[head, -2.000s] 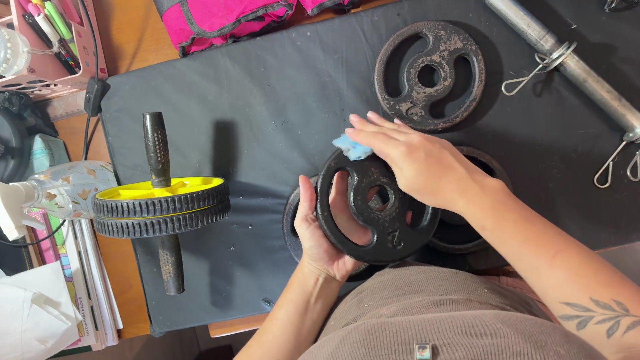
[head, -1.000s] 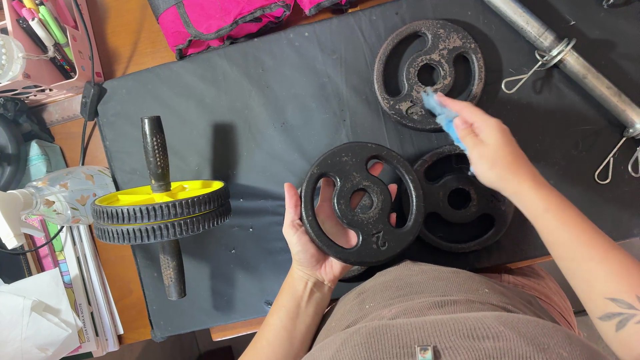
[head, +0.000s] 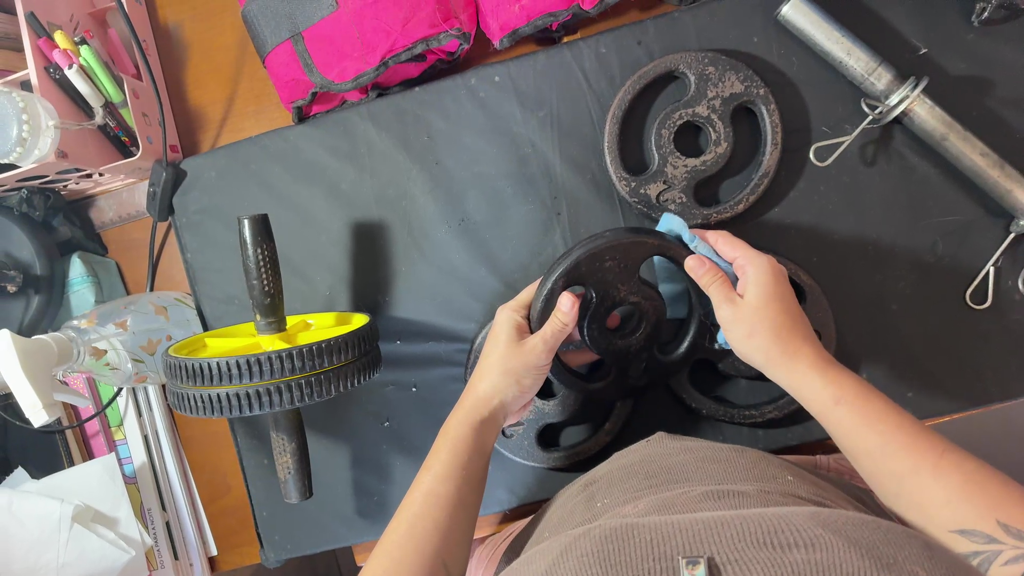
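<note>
My left hand grips the left rim of a black cast-iron weight plate, held tilted above the mat. A blue cloth is pinched in my right hand around the plate's right rim, and part of it shows through the opening. Beneath the held plate lies another weight plate, partly covered. One more plate rests at the right under my right hand. Farther back lies a worn plate with chipped paint.
A yellow and black ab wheel stands on the black mat at left. A metal dumbbell bar with spring clips lies back right. Pink ankle weights, a spray bottle and a pink pen organizer border the mat.
My right hand with the blue cloth has moved from beside the worn back plate to the held plate's right rim. The held plate has tilted, and my left thumb now lies over its face.
</note>
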